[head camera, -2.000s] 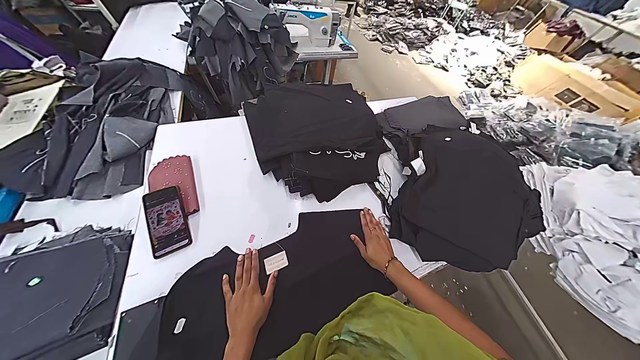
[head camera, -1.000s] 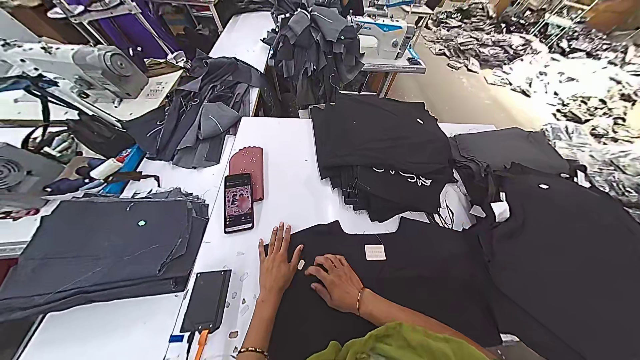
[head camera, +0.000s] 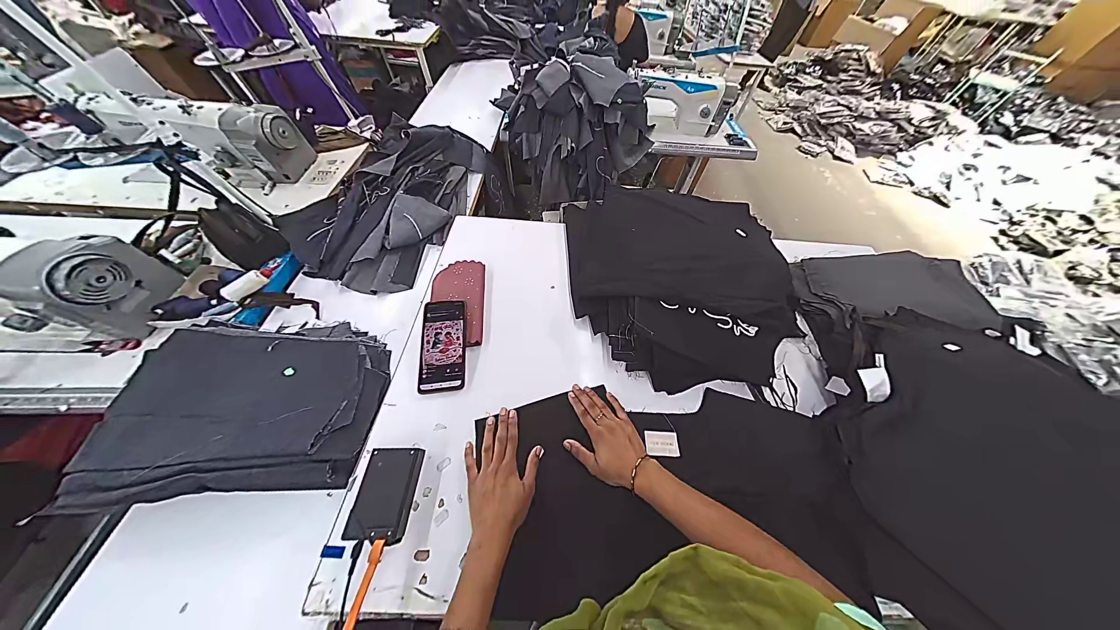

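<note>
A black fabric garment piece (head camera: 744, 499) lies spread on the white table (head camera: 525, 254), with a small pale label (head camera: 662, 444) near its upper edge. My left hand (head camera: 503, 472) rests flat, fingers spread, on the garment's left end. Just right of it, my right hand (head camera: 608, 437) presses flat near the upper left edge, left of the label, a bangle at its wrist. Neither hand grasps anything. A smartphone (head camera: 443, 346) with a lit screen lies beyond my left hand, partly over a pink case (head camera: 472, 297).
Black fabric stacks (head camera: 682, 254) stand behind the garment, and more black pieces (head camera: 989, 437) lie at right. At left are a grey fabric stack (head camera: 227, 411), a black device (head camera: 385, 494) with an orange cable, and sewing machines (head camera: 254, 140). A person (head camera: 626, 31) is at the back.
My right hand has moved from beside the label's lower left to the garment's upper left edge. Two seconds ago it lay right of the label. The view has swung left.
</note>
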